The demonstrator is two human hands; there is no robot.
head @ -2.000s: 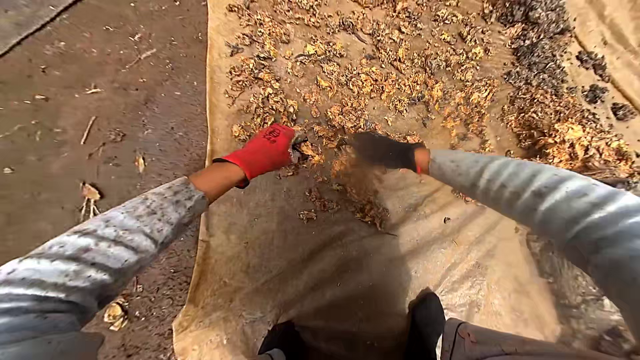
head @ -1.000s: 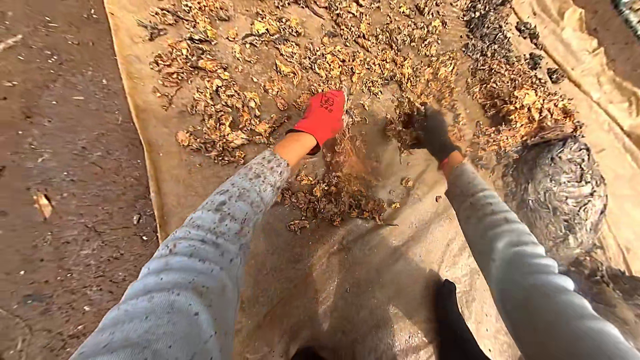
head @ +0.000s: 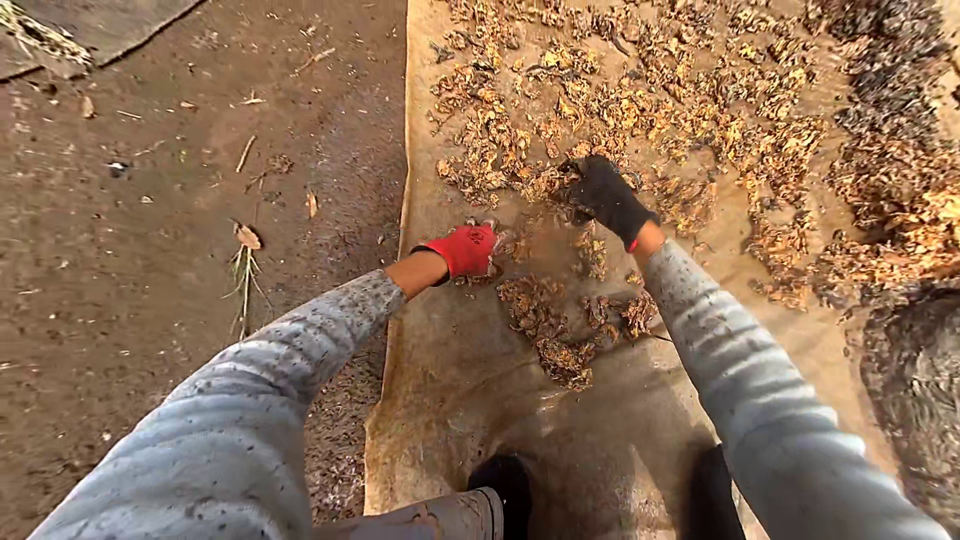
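My left hand (head: 466, 250), in a red work glove, is low over the brown cloth sheet (head: 442, 375) near its left edge, beside small bits of dried plant matter. My right hand (head: 606, 196), in a black glove, reaches further up the sheet, its fingers at the near edge of the spread of shrivelled yellow-brown plant matter (head: 622, 112). Whether either hand grips any of it is not plain, as the fingertips are blurred or hidden. Between my arms and nearer to me lies a loose clump of the same brown plant matter (head: 544, 322).
Darker plant matter (head: 889, 90) runs along the right side, above a dark grey mass (head: 922, 367). Bare brown soil (head: 150, 225) with twigs and a dry leaf borders the sheet on the left. My dark-shod foot (head: 504, 480) stands on the sheet.
The view has swung back to the left. My right hand has moved from the right of the loose clump to above it, and my left hand is now to the clump's upper left.
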